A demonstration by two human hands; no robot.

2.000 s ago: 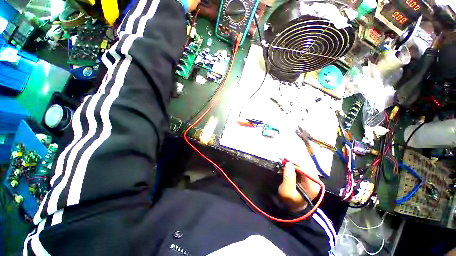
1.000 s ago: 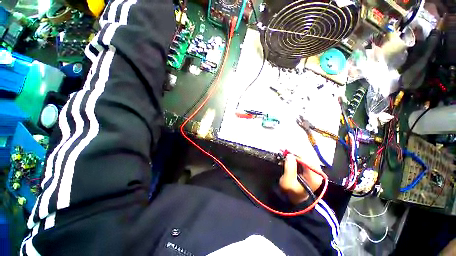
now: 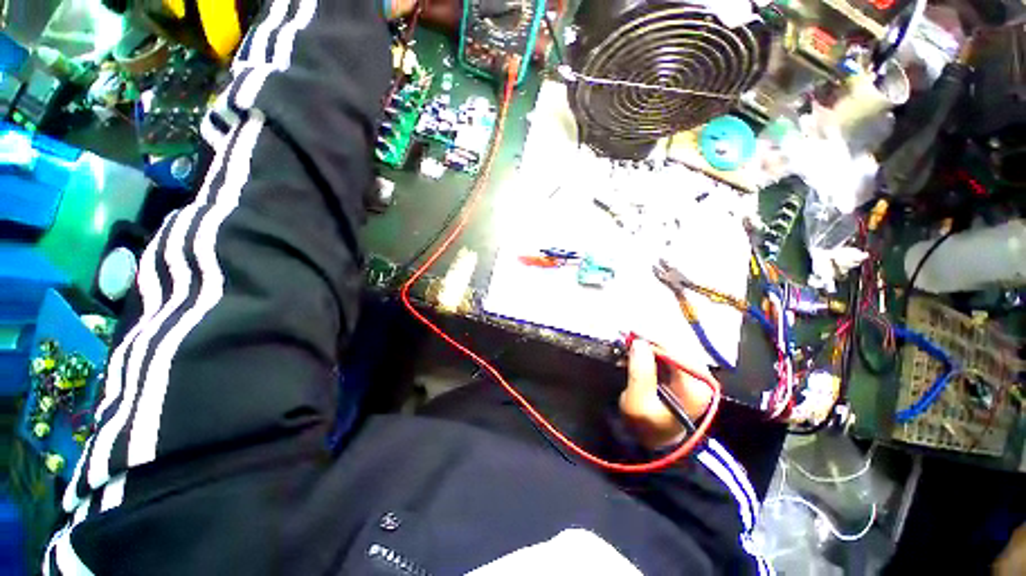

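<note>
My right hand [image 3: 653,399] is at the front edge of the bench, closed around the red and black test leads [image 3: 512,388]. The red lead loops left across the bench edge and up to the multimeter [image 3: 501,28], which is cut off by the top edge. A small green-teal circuit board [image 3: 595,270] lies on the white sheet [image 3: 551,298], with red and dark clip ends [image 3: 545,260] at its left. My left arm reaches up to the top edge; only a sliver of my left hand [image 3: 402,7] may show there, too little to read.
Open cutting pliers [image 3: 692,306] lie right of the small board, with loose components behind. A fume fan [image 3: 669,84] and teal disc [image 3: 728,143] stand behind the sheet. Larger green boards [image 3: 405,116] lie left, blue bins [image 3: 68,214] far left, a beige component tray [image 3: 956,394] far right.
The view has shifted slightly. My right hand still holds the leads at the bench edge, and the small board and pliers keep their places on the sheet.
</note>
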